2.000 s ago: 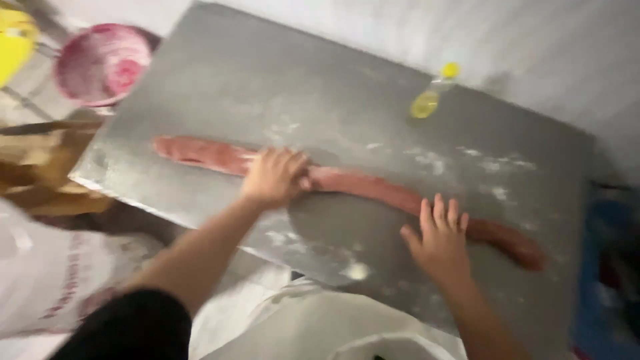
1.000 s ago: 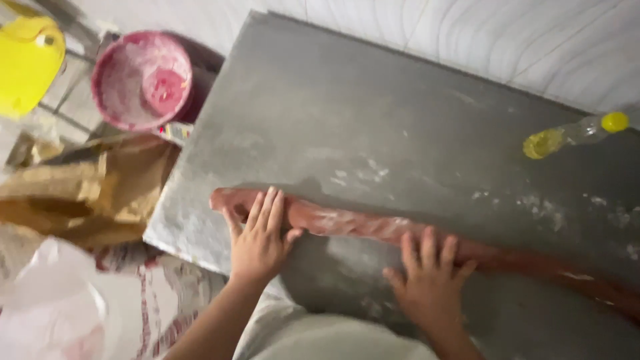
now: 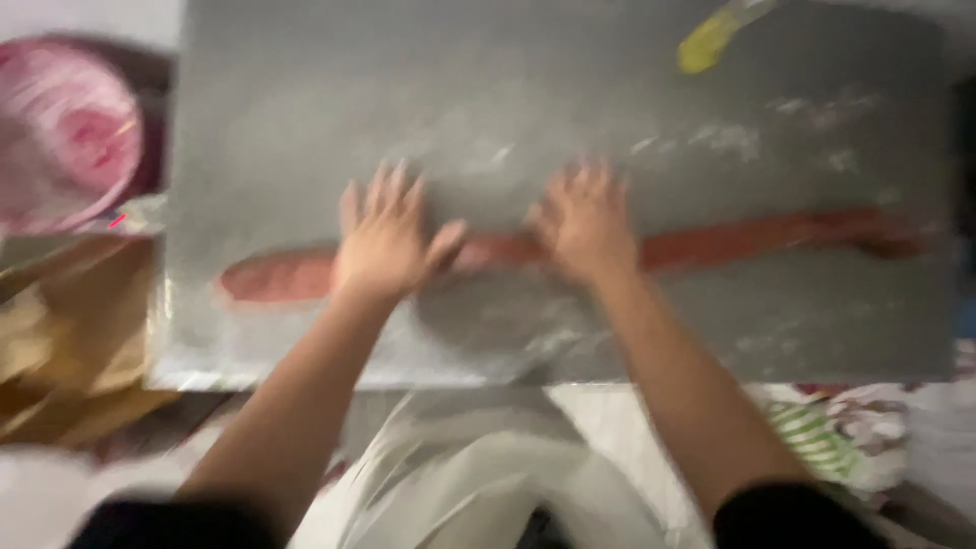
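Observation:
A long reddish-brown roll, dough by its look (image 3: 717, 242), lies left to right across a grey tabletop (image 3: 305, 145) marked with white powder. My left hand (image 3: 385, 240) rests flat over the roll left of its middle, fingers apart and pointing to the far side. To its right, my right hand (image 3: 587, 217) lies over the roll with its palm down, its fingers blurred. Both hands cover parts of the roll, and neither is closed around it. The roll's left end is rounded; its right end looks thinner and bent.
A clear bottle with yellow liquid (image 3: 705, 49) lies near the table's far edge. Left of the table are a pink tub (image 3: 126, 164) with red and white residue and a brown paper sack (image 3: 84, 305). A green-and-white striped cloth (image 3: 812, 438) is below the near edge at right.
My left hand has moved right along the roll, away from its left end. Both hands now reach farther over the roll, fingertips beyond it. The view has shifted.

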